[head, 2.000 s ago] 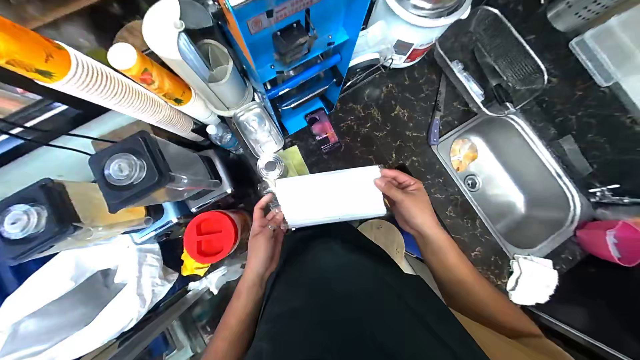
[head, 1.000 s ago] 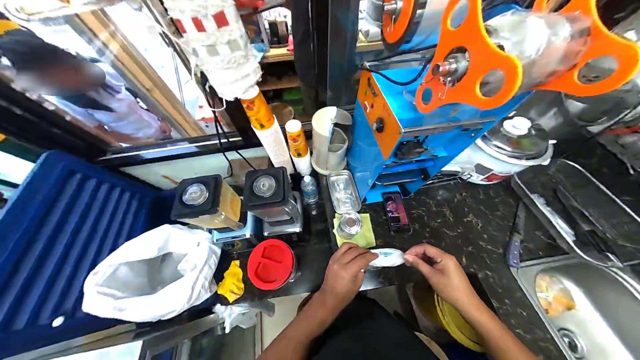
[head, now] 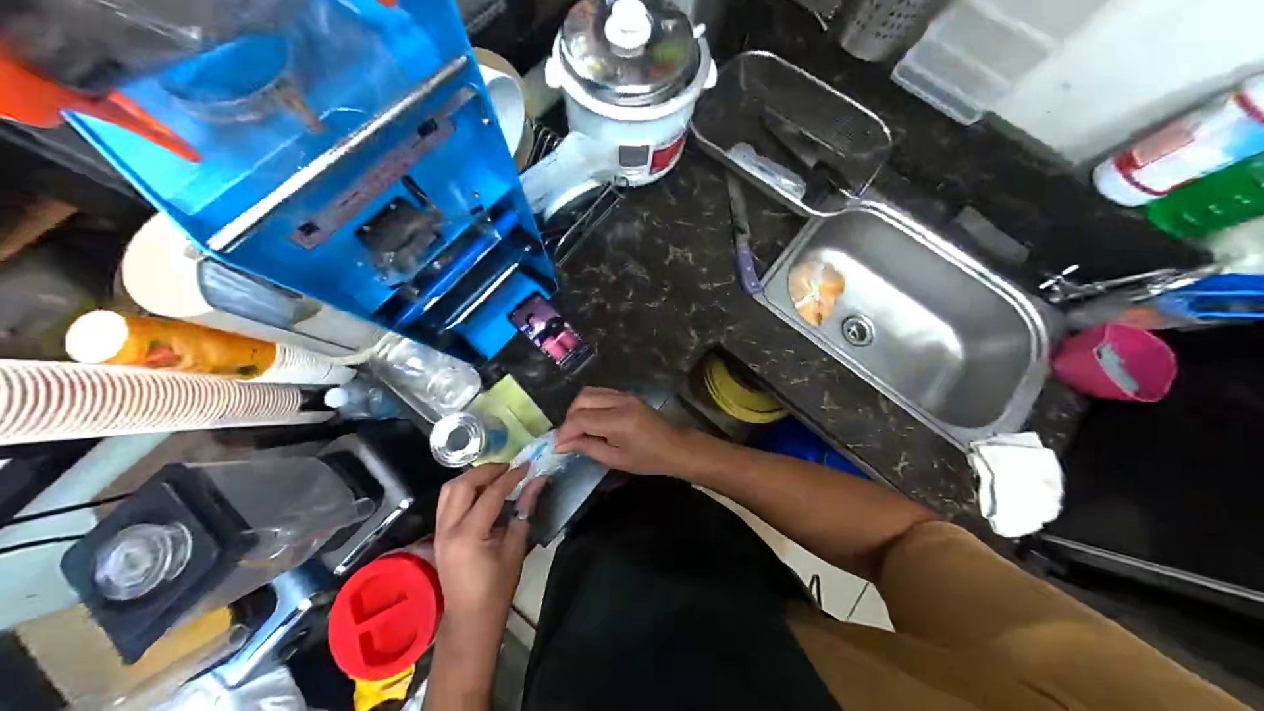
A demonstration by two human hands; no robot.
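A small white plastic packet with blue print (head: 538, 461) is pinched between my two hands, close to the front edge of the counter. My left hand (head: 486, 518) grips its left end with thumb and fingers. The fingers of my right hand (head: 610, 432) close on its upper right end. Just beyond lie a yellow-green paper (head: 515, 410) and an upright clear container (head: 459, 439). A phone (head: 551, 332) rests on the dark counter beside the blue machine (head: 395, 197). What is inside the packet cannot be seen.
At right, a steel sink (head: 933, 306) holds a pale orange item (head: 816, 291); a purple-handled knife (head: 743, 237) lies beside it. A wire basket (head: 790, 128) and a white rice cooker (head: 632, 109) stand behind. At left are a blender (head: 168, 553), stacked cups (head: 148, 400) and a red lid (head: 385, 615).
Two seconds ago my hands held a wide white sheet or bag between them; now they hold a small bunched or folded packet, closer together. The view has swung widely.
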